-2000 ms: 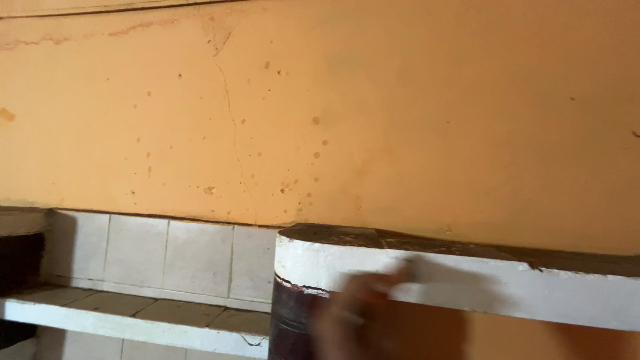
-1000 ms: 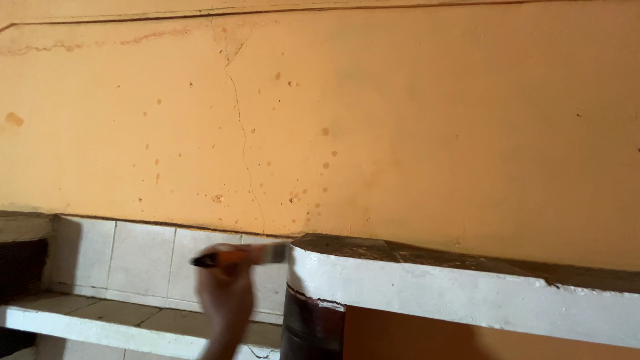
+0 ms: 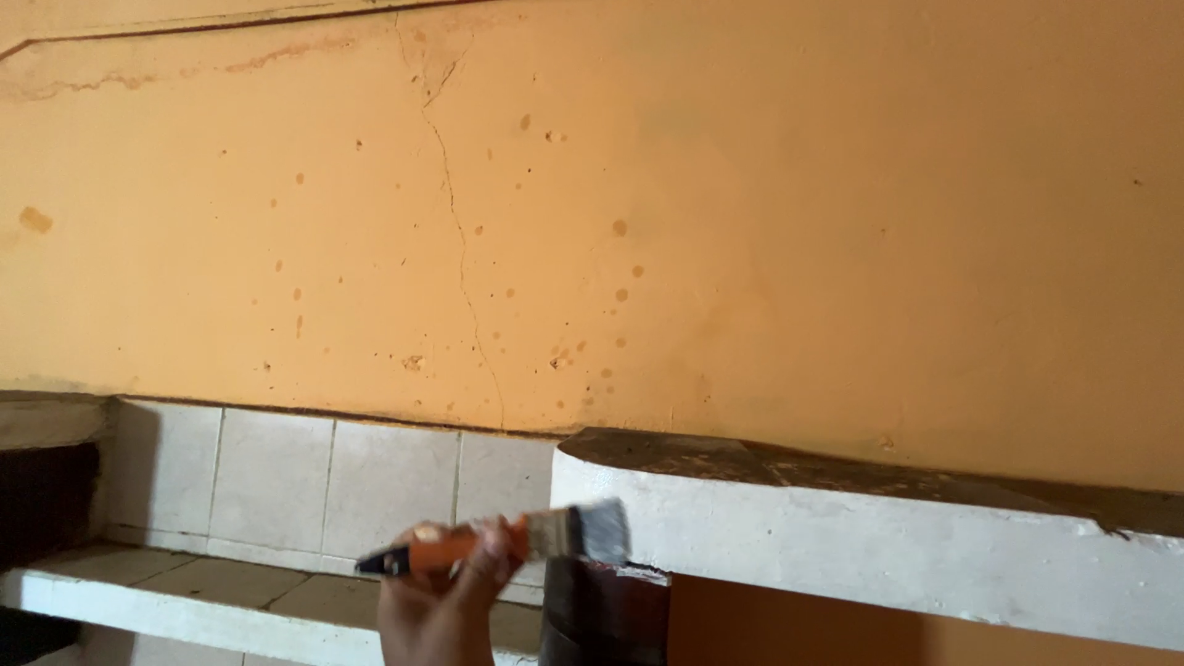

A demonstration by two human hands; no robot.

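My right hand (image 3: 439, 592), raised from the bottom edge of the view, grips a flat paintbrush by its orange handle (image 3: 439, 555) with a black end. The brush lies nearly level, its black end to the left. Its white-coated bristles (image 3: 603, 530) are against or just beside the rounded left end of a white-painted ledge edge (image 3: 860, 536). Right below the bristles stands a dark, glossy post (image 3: 606, 615), with a white smear at its top. My left hand is out of view.
Behind the ledge rises an orange wall (image 3: 786, 231) with a crack and brown spots. Pale wall tiles (image 3: 277, 481) and a lower tiled shelf (image 3: 231, 587) with a white front edge are at the left. The ledge's top (image 3: 740, 458) is brown and rough.
Two seconds ago my hand was a blur in front of the ledge's face, farther right. It then moved left to the rounded end; since one second ago the brush has lowered along that end.
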